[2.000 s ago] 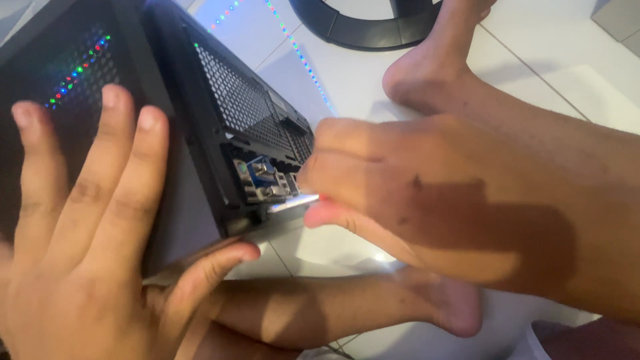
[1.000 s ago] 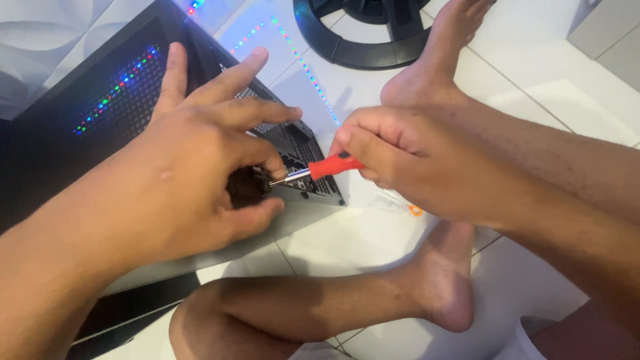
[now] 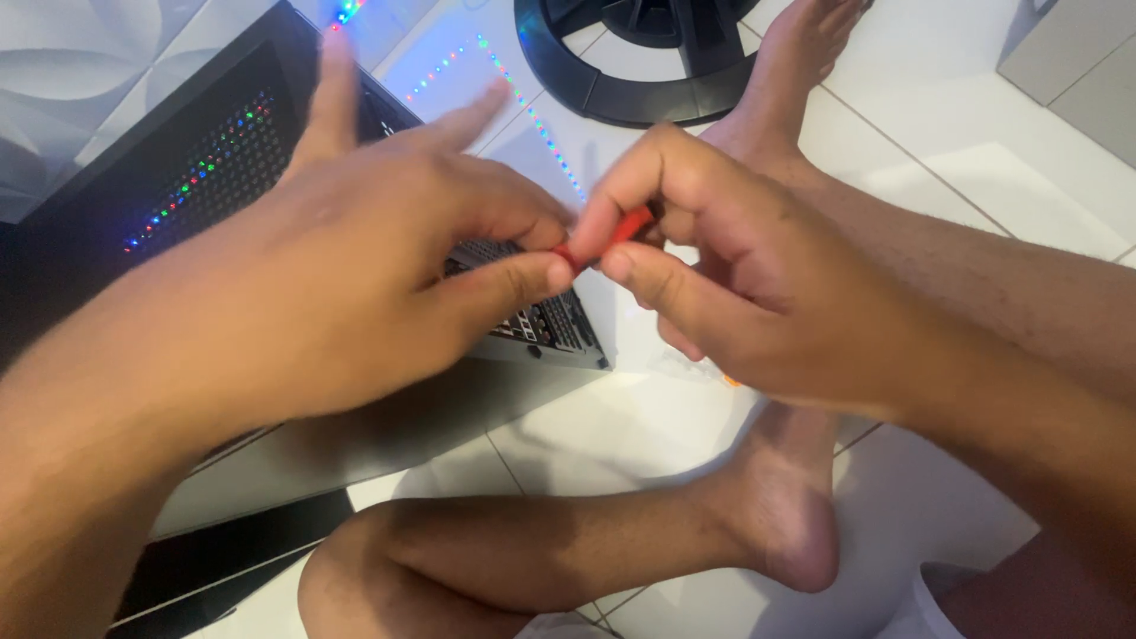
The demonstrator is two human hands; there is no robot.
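A red-handled screwdriver (image 3: 628,229) is between my two hands, above the corner of a black computer case (image 3: 240,89). The fingertips of my right hand (image 3: 710,257) grip its handle. My left hand (image 3: 390,257) pinches the red end nearer to it between thumb and finger, with other fingers spread over the case. The metal shaft is not visible, hidden by the fingers. Below the hands, the case's perforated rear panel (image 3: 568,324) with its ports shows partly.
A black round stand base (image 3: 612,98) rests on the white tiled floor (image 3: 923,169). My bare legs and feet lie around the work area. A small clear bag with something orange (image 3: 731,381) lies beyond my right hand. Coloured lights reflect on the case and floor.
Two seconds ago my left hand lay on the case side. One second ago the screwdriver's shaft showed near the case's ports; now both hands hold the tool by its red part, above the case.
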